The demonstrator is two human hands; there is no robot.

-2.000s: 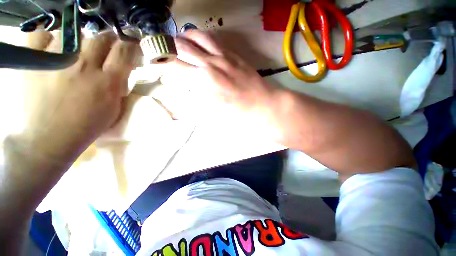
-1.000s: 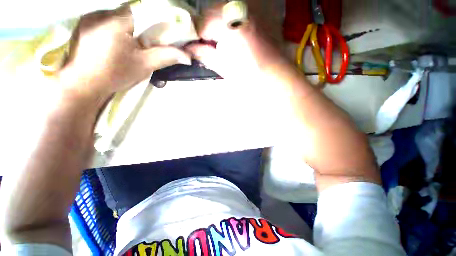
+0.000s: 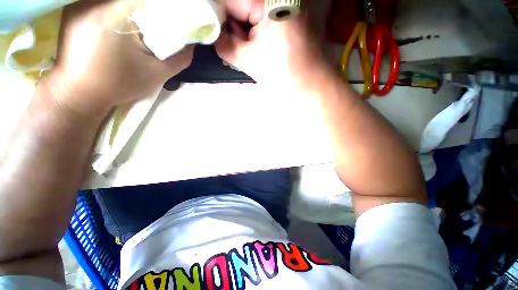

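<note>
My left hand (image 3: 108,62) is at the upper left, closed on a folded cream fabric piece (image 3: 177,28) that bulges out above the thumb. Part of the cloth hangs below the wrist as a pale strip (image 3: 128,133). My right hand (image 3: 270,45) is at the top centre with fingers bent inward beside the fabric; whether it grips anything is hidden by glare and the fingers. A cream ribbed knob (image 3: 282,9) stands in front of the right hand. The dark needle plate strip (image 3: 213,67) shows between and below the hands.
Scissors with yellow and red loops (image 3: 385,62) lie partly on a red patch (image 3: 339,21). Right of them are a thin tool (image 3: 423,78) and a hanging white scrap (image 3: 446,124). A blue slatted basket (image 3: 94,243) is below the table edge (image 3: 227,174) at left.
Since two seconds ago, both hands have moved away from the needle area, the fabric is gathered up in my left hand, and the dark plate is uncovered. The ribbed knob appears further right.
</note>
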